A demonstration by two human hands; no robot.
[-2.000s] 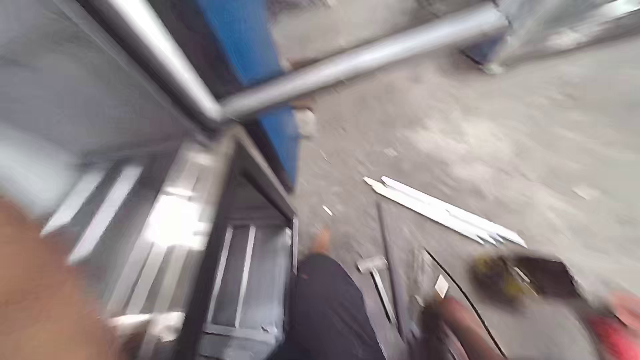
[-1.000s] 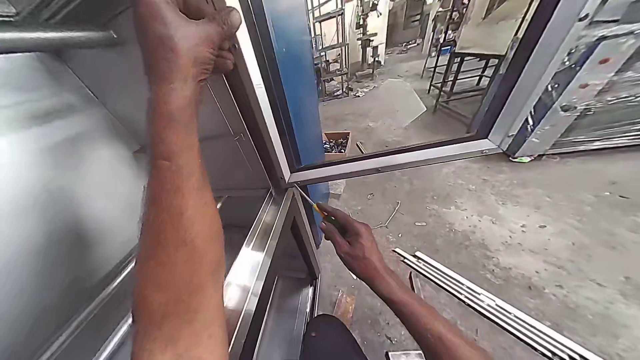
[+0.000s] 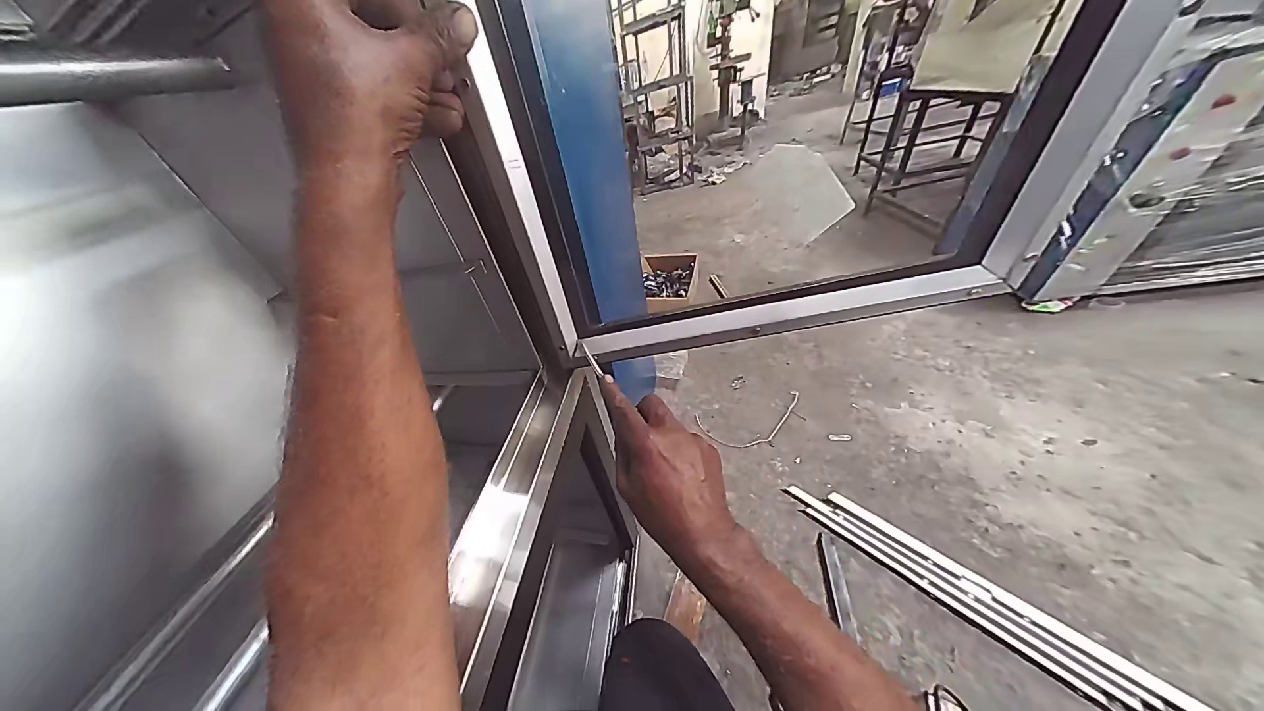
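My left hand is raised at the top, its fingers curled at the edge of the metal door frame; whether it grips the frame cannot be told. My right hand is closed around a thin tool, likely a screwdriver, with the handle hidden in the palm. The tool's metal shaft points up at the lower hinge-side corner of the glazed door. That corner meets the stainless steel cabinet, which stands at the left with its inside in view.
White metal strips lie on the concrete floor at the lower right. A box of small parts stands behind the door. Farther back are a metal stand and shelving. A bent wire lies on the floor.
Both hands have come up to the door since the first, blurred frame. In the last second the right hand has turned about the tool, hiding the yellow and green handle seen before.
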